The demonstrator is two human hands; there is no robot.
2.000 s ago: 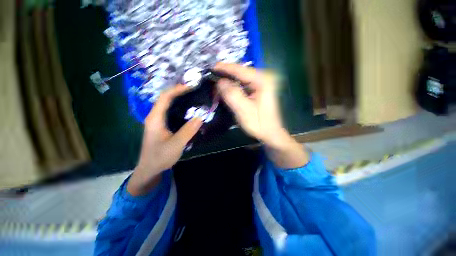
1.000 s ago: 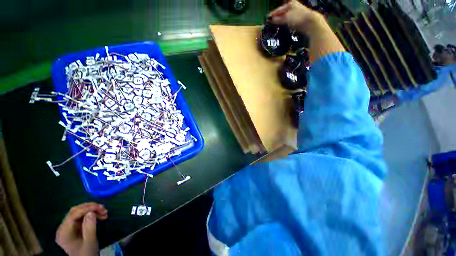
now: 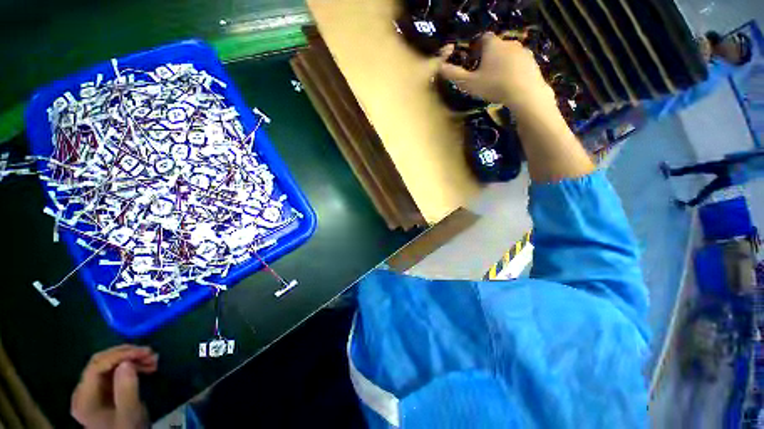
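My right hand [image 3: 494,71] reaches over the cardboard stack on the right, its fingers bent at a black round housing [image 3: 456,96]; blur hides whether it grips it. Another black housing [image 3: 492,151] with a white board in it lies nearer on the cardboard's edge. My left hand [image 3: 116,387] is at the bottom left, above the bench, fingers loosely curled and nothing visible in it. A blue tray [image 3: 306,224] heaped with white wired boards [image 3: 167,167] lies on the left. One wired board [image 3: 218,348] hangs over its front edge.
More black housings [image 3: 425,27] stand on the cardboard [image 3: 369,67] at the top right. Upright cardboard sheets [image 3: 616,50] with dark faces stand behind them. A dark green bench [image 3: 335,201] runs beneath. A person [image 3: 725,54] in blue shows at the far right edge.
The view has shifted right. My right hand has moved from a housing at the cardboard's far side to one nearer me. Earlier both hands were together at a housing before the tray.
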